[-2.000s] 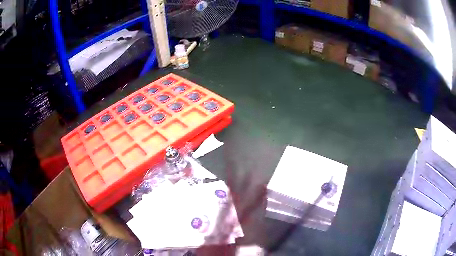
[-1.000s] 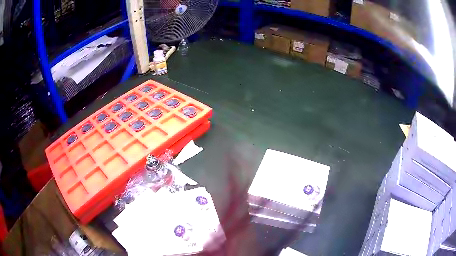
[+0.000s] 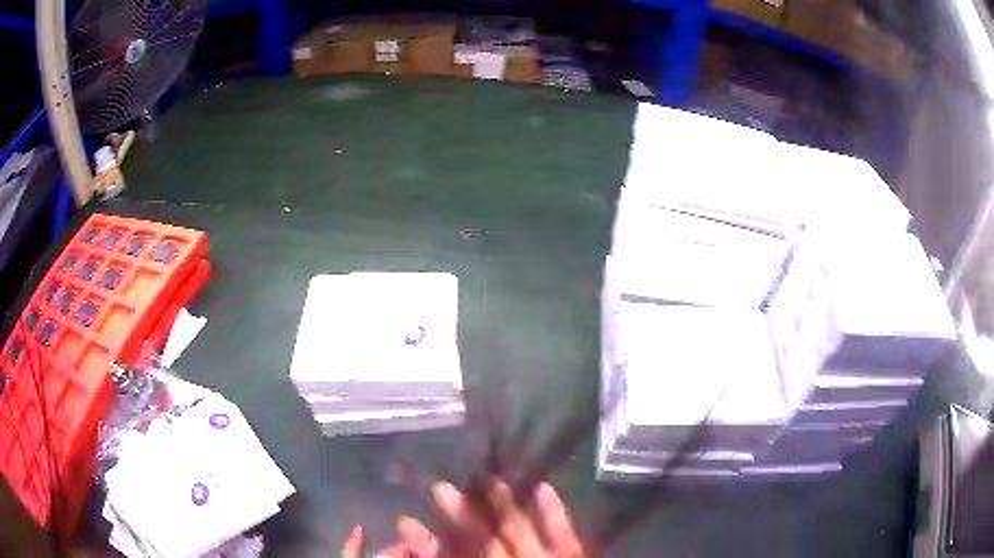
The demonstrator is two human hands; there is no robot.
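Note:
White boxes (image 3: 376,327) are stacked in a low pile at the centre, with a purple round mark on the top one. Blurred bare fingers show at the bottom edge. The larger group, apart and with nothing seen in it, looks like my right hand (image 3: 507,529), just below and right of the pile. Smaller fingertips show left of it; I cannot tell whether they belong to my left hand. Palms and wrists are cut off. Dark strands blur the area above the fingers.
Tall white box stacks (image 3: 708,360) stand at the right. An orange-red tray (image 3: 98,316) with dark discs is at the left, beside fanned white cards (image 3: 191,480) and a crumpled clear bag (image 3: 136,409). A small bottle (image 3: 107,174) and a fan (image 3: 136,55) are at the back left.
The view has swung right, so the tray, cards and central pile sit further left and more of the right-hand stacks shows. Fingers have come into view at the bottom.

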